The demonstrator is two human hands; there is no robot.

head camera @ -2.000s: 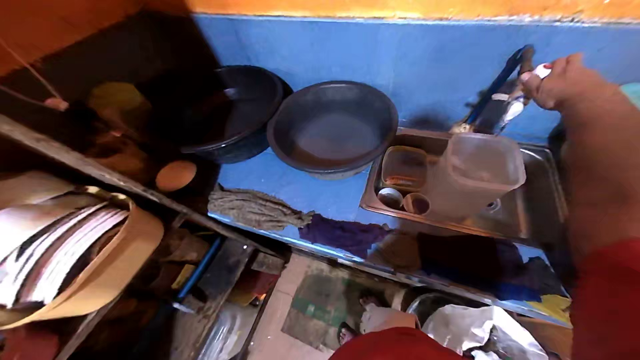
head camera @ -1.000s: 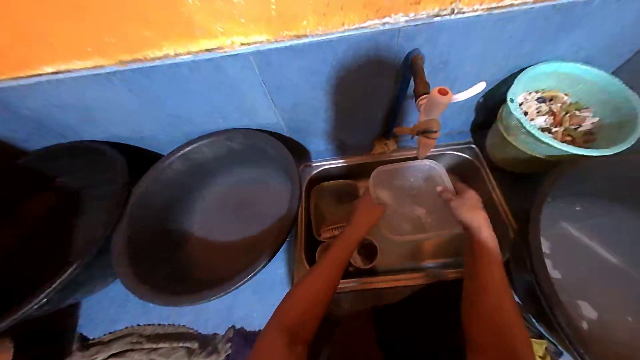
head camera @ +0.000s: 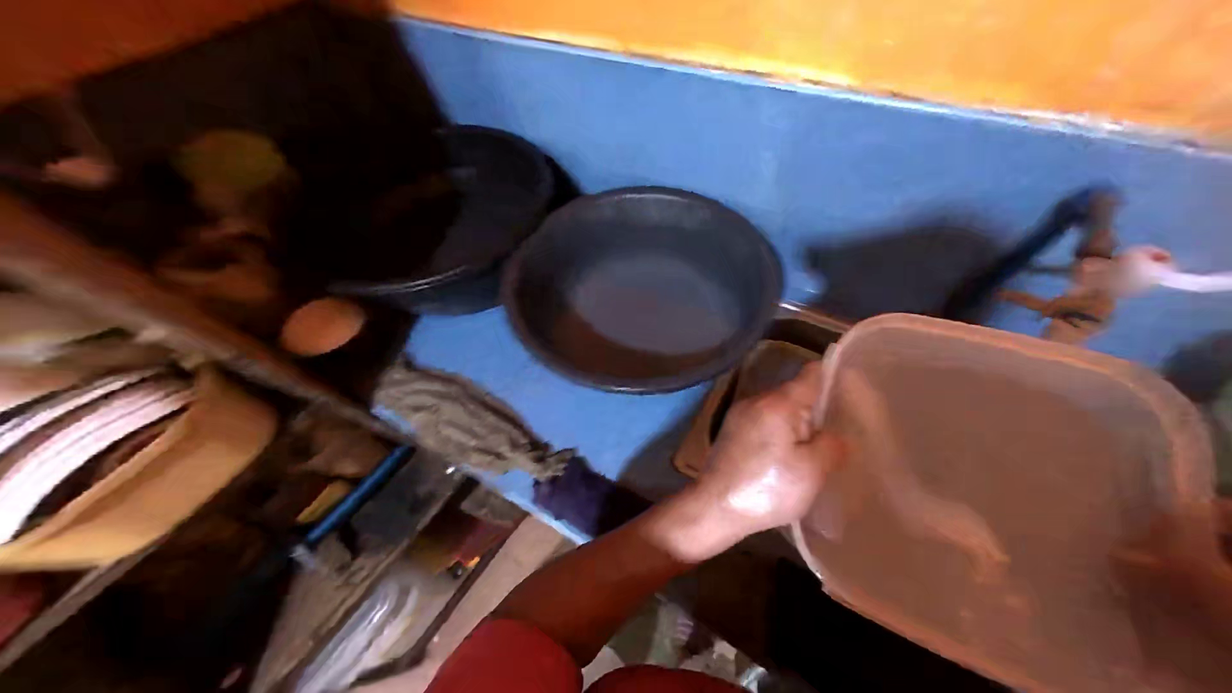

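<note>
A translucent plastic container [head camera: 1001, 500] is lifted above the sink [head camera: 804, 322] and fills the right of the view. My left hand [head camera: 770, 462] grips its left rim. My right hand [head camera: 1179, 553] shows dimly at the container's right side, mostly behind the plastic and blurred. A round black plastic basin [head camera: 654, 289] stands left of the sink on the blue tiled counter. Behind the container, on the wall, is a faucet [head camera: 1083, 289] with a white lever. Part of a smaller container [head camera: 770, 371] shows in the sink.
Another dark basin [head camera: 491, 212] stands further left. Crumpled cloths [head camera: 462, 414] lie along the counter's front edge. At the left, a wooden shelf edge [head camera: 192, 318] runs beside a yellowish holder [head camera: 192, 472] with stacked plates. The blue wall rises close behind the basins.
The plastic container, low in the sink under the faucet one second ago, is now raised out of it in my hands. The view has swung to the left.
</note>
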